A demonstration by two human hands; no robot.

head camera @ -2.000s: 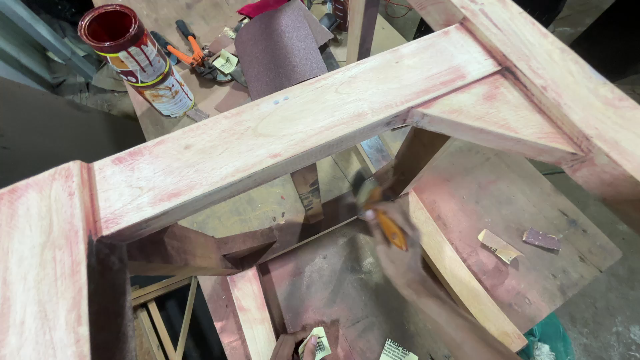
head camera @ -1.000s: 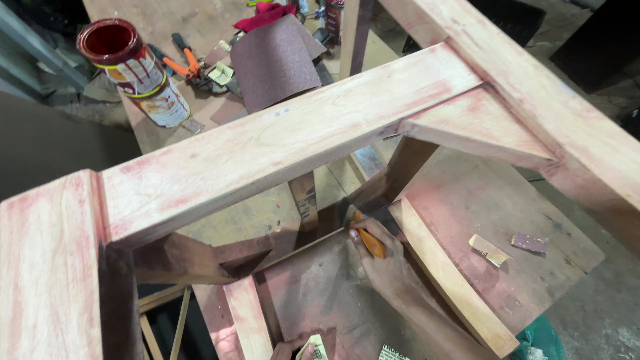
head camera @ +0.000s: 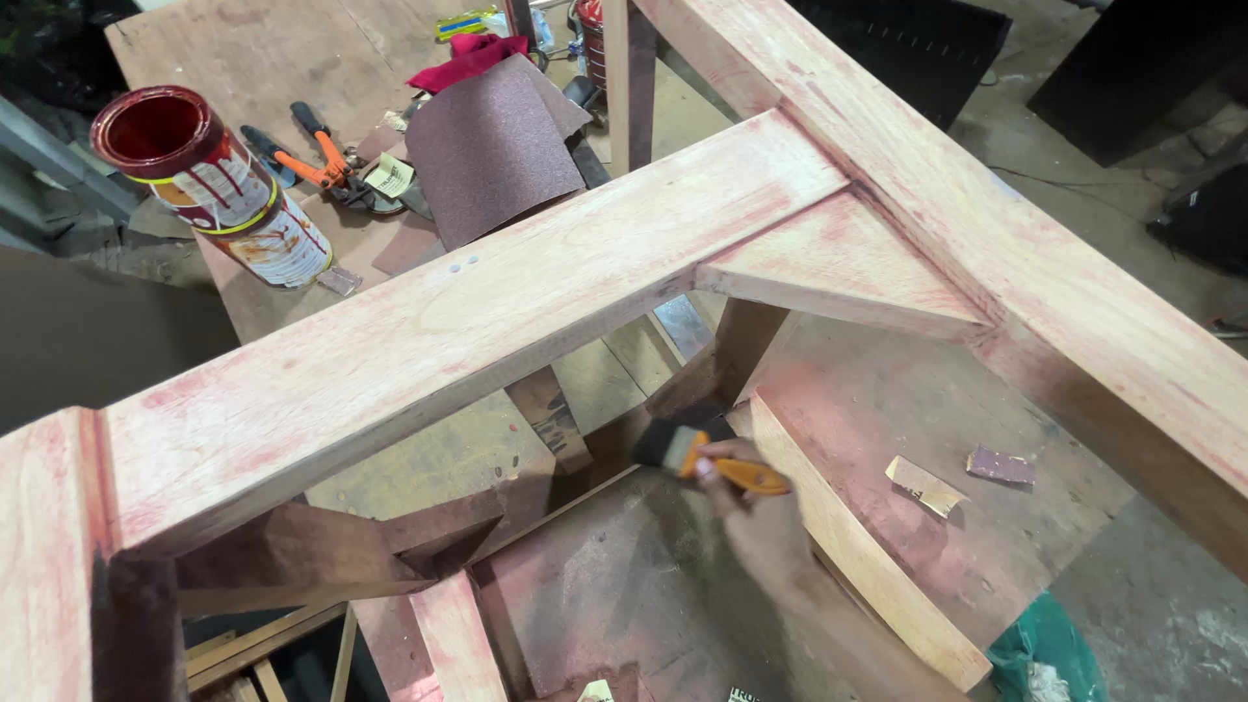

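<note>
My right hand (head camera: 765,526) grips the orange handle of a flat paintbrush (head camera: 673,448) below the upper rail. The brush's dark bristles point left, close to a lower rail of the wooden frame (head camera: 439,322). A triangular corner brace (head camera: 858,258) joins the upper rail to a long side rail, and a curved wooden piece (head camera: 858,546) lies beside my forearm. The pale wood carries pinkish-red stain marks. I cannot make out my left hand in this view.
Two stacked, paint-streaked cans (head camera: 210,185) stand at the upper left. Nearby are orange-handled pliers (head camera: 327,166), a sandpaper sheet (head camera: 497,146) and a red cloth (head camera: 468,63). Sandpaper scraps (head camera: 921,486) lie on the board at right, near a green plastic bag (head camera: 1048,648).
My right hand keeps hold of the brush, which was blurred two seconds ago and now shows clearly near the lower rail. The view has shifted somewhat.
</note>
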